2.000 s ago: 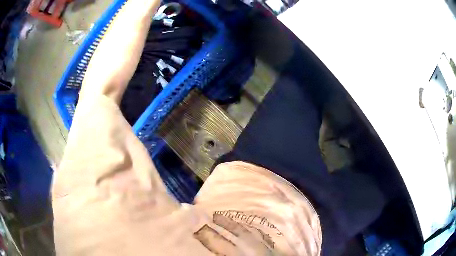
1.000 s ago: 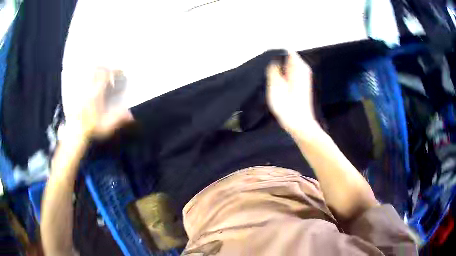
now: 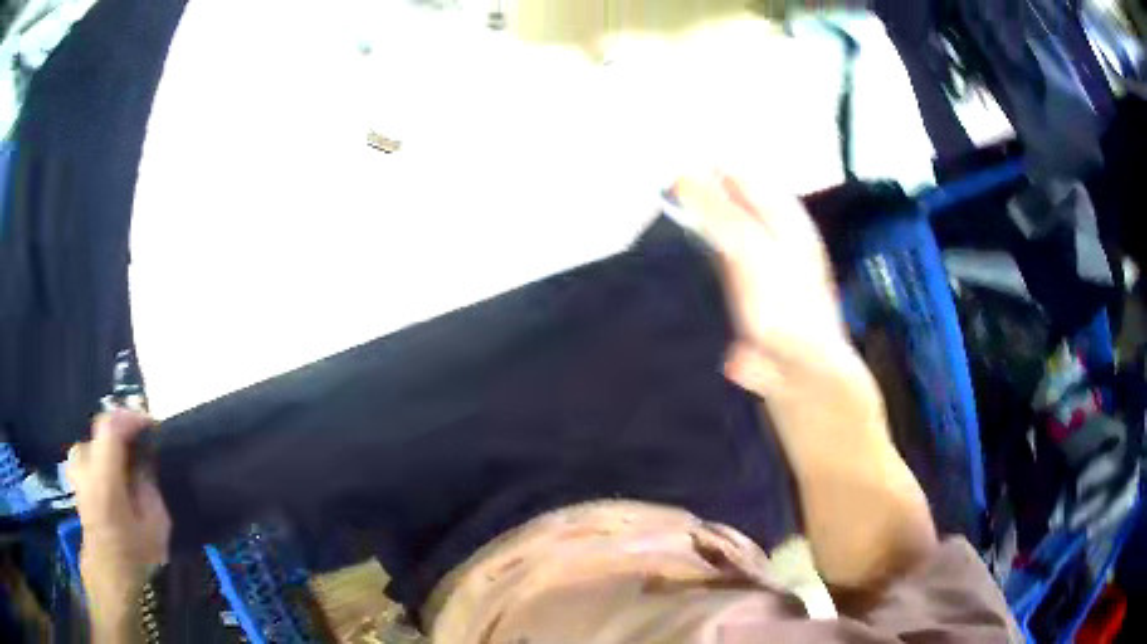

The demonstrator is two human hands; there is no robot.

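Note:
A long black garment panel stretches across my lap and along the front edge of the white table. My left hand is at the panel's left end, its fingers closed on the cloth. My right hand, blurred, is at the panel's upper right corner and holds it. A small white bit shows at that corner by my right fingertips. It is too blurred to tell what it is.
A blue crate stands at the right, with dark and grey cloth pieces beyond it. Another blue crate edge is at the lower left. Dark cloth hangs at the far left. A pale blue cloth scrap lies at the table's right side.
My left hand has moved down and left to the panel's left end. My right hand has moved slightly to the right. The panel is now spread flatter and wider along the table edge.

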